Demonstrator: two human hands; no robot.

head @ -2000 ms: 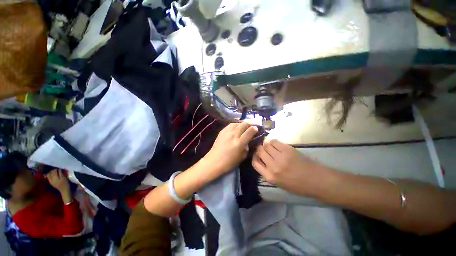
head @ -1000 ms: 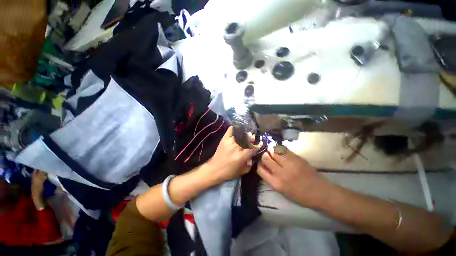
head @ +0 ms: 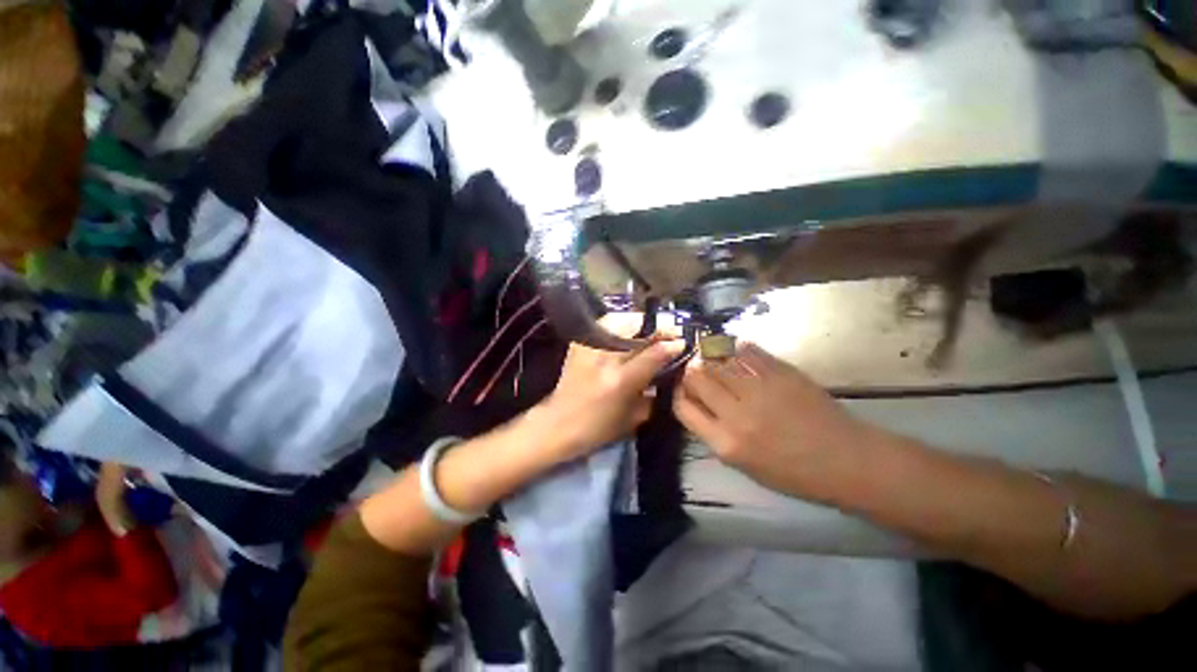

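Observation:
A black and pale grey garment panel [head: 650,460] lies under my hands at the front of the white sewing machine [head: 840,105]. My left hand [head: 610,394] pinches the dark cloth edge just left of the presser foot and needle area [head: 717,315]. My right hand [head: 755,414] is close against it, fingertips bent together at the same edge beside the needle. What lies between the right fingertips is too small and blurred to tell. Pale grey fabric [head: 565,551] hangs below my left wrist.
A heap of black and pale grey pieces [head: 295,355] lies at the left, with red curved lines on black cloth. A person in red [head: 92,584] is at lower left. Dark thread tails [head: 952,302], a black pad [head: 1037,299] and a narrow white strip [head: 1132,407] are at right.
The camera view has shifted, so the machine head moved down and right, then back up. Both hands stay by the needle, with only small finger movements.

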